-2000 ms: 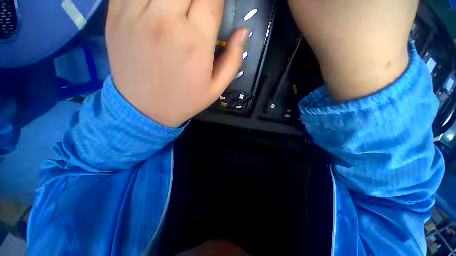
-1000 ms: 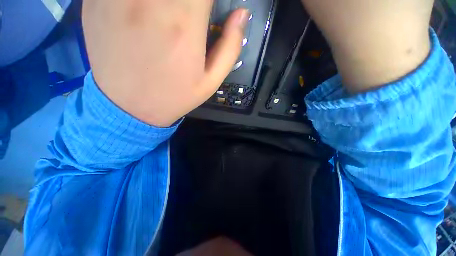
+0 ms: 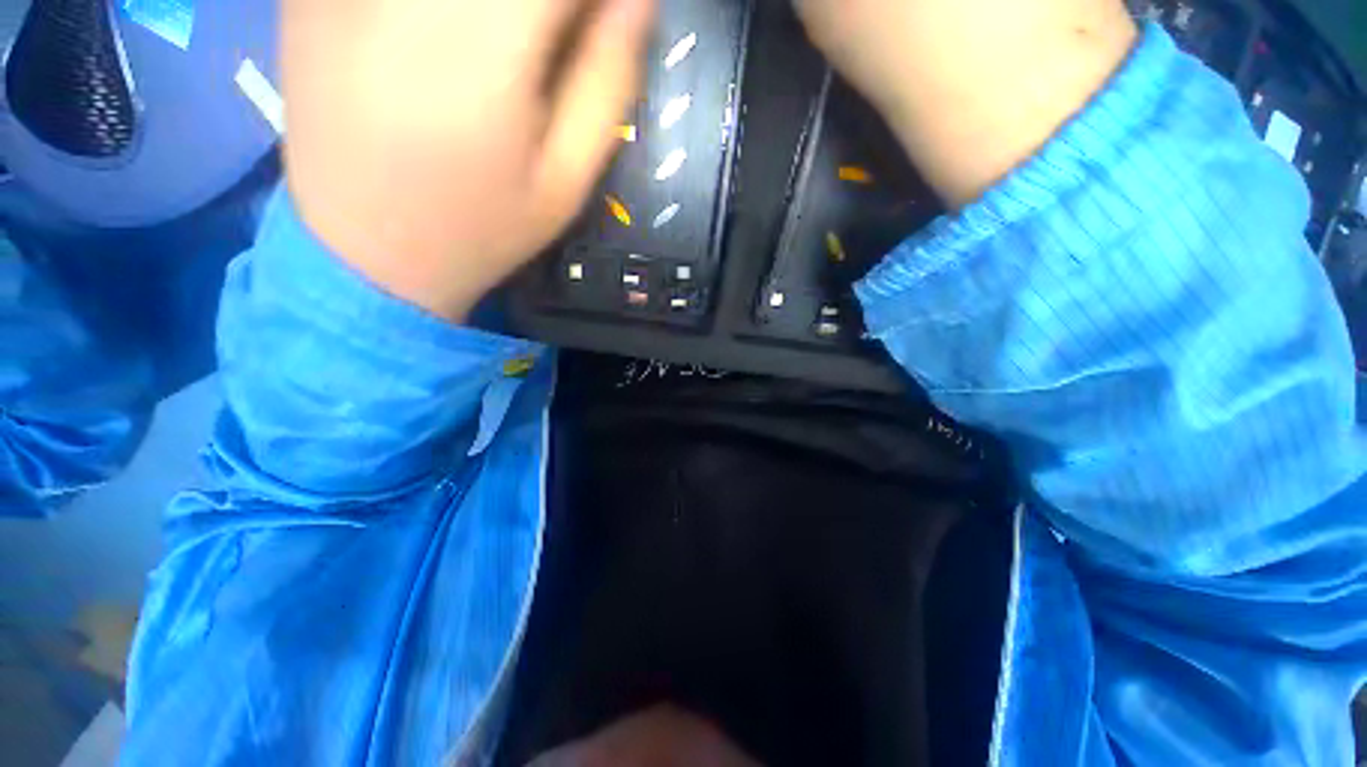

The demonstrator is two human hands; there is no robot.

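Note:
A black phone housing (image 3: 693, 180) with silver and orange marks lies in a slot of the black assembly tray (image 3: 720, 342). A second housing (image 3: 810, 255) lies in the slot to its right, partly under my right forearm. My left hand (image 3: 450, 135) is blurred over the left side of the first housing; its fingertips are cut off by the top edge. My right hand is out of the picture beyond the top edge; only the wrist and forearm show. What either hand holds is hidden.
A large pale blue component reel (image 3: 180, 150) is at the upper left. Another person's blue sleeve (image 3: 68, 360) is below it. More dark housings with white spots (image 3: 1282, 135) lie at the upper right. The tray's near edge lies above my dark-clothed lap.
My left thumb has moved up and left, uncovering more of the housing's orange and silver marks. My right forearm has shifted left. The tray and housings appear further left in view.

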